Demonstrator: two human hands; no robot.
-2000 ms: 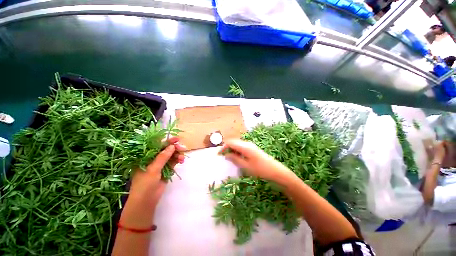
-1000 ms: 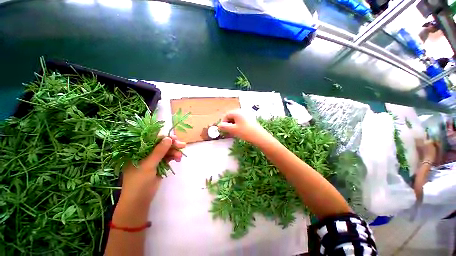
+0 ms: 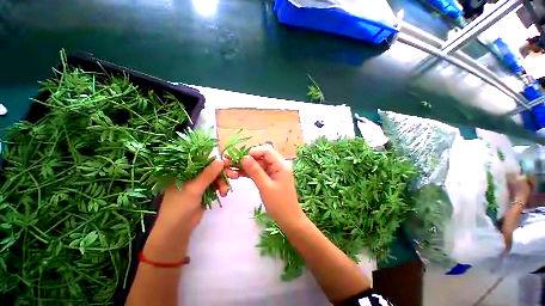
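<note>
My left hand [image 3: 200, 182] is closed around a bunch of green leafy sprigs [image 3: 182, 156], fanned out to the left. My right hand [image 3: 269, 173] is beside it, thumb and forefinger pinched on a small leaf sprig [image 3: 238, 149] at my left fingertips. Both hands are over the white work sheet [image 3: 221, 251], in front of the tan cardboard pad [image 3: 260, 127]. The small round white pot does not show; my right hand is where it stood. A loose sprig pile [image 3: 358, 191] lies right of my right hand.
A black tray [image 3: 194, 98] full of stemmed sprigs [image 3: 77, 197] is at left. Plastic bags [image 3: 466, 197] with greenery are at right. A blue crate [image 3: 334, 21] with white liner is across the green bench [image 3: 239, 54]. Another person's arm [image 3: 515, 206] is at far right.
My right hand has moved from the white pot to my left hand, now holding a small sprig there. The left hand keeps the bunch. The view has shifted slightly.
</note>
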